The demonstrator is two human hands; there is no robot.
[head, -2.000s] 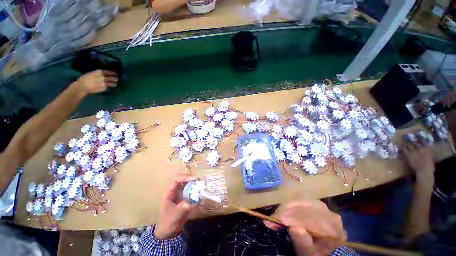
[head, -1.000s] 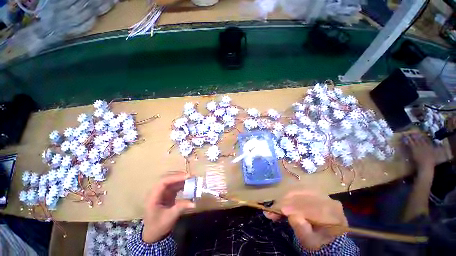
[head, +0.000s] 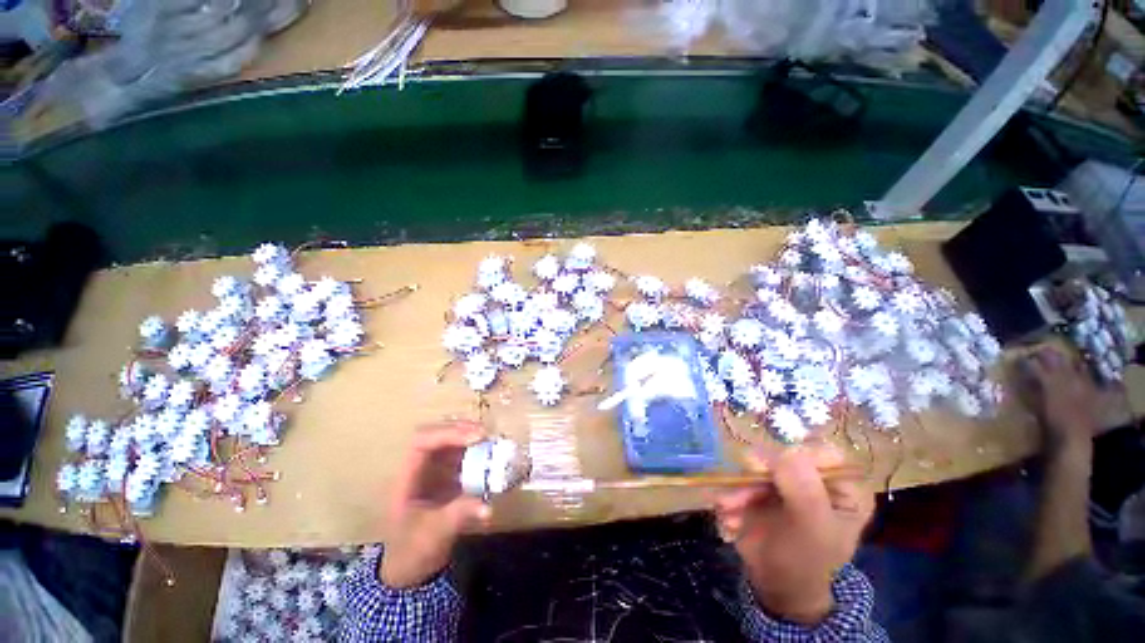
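Observation:
My left hand [head: 431,502] holds a white toothed motor part [head: 494,466] between thumb and fingers above the bench's near edge. My right hand [head: 799,528] holds a long thin brown brush [head: 684,480] like a pen, nearly level, its pale tip pointing left, just right of the part. Whether the tip touches the part is unclear. A blue tub [head: 668,433] with white paste [head: 655,377] stands behind the brush, with a flat white strip [head: 627,397] across its left rim. Both hands are bare.
Heaps of similar parts lie at left [head: 207,389], middle [head: 527,314] and right [head: 854,327]. A carton of parts [head: 283,597] is below the bench edge. A green belt [head: 377,163] carries black holders [head: 555,126]. Another person's hand [head: 1061,389] is at right.
The brush has swung to nearly level, and my right hand has changed angle. The part is turned in my left fingers. The other person's arm at left has gone; the black holders have moved left.

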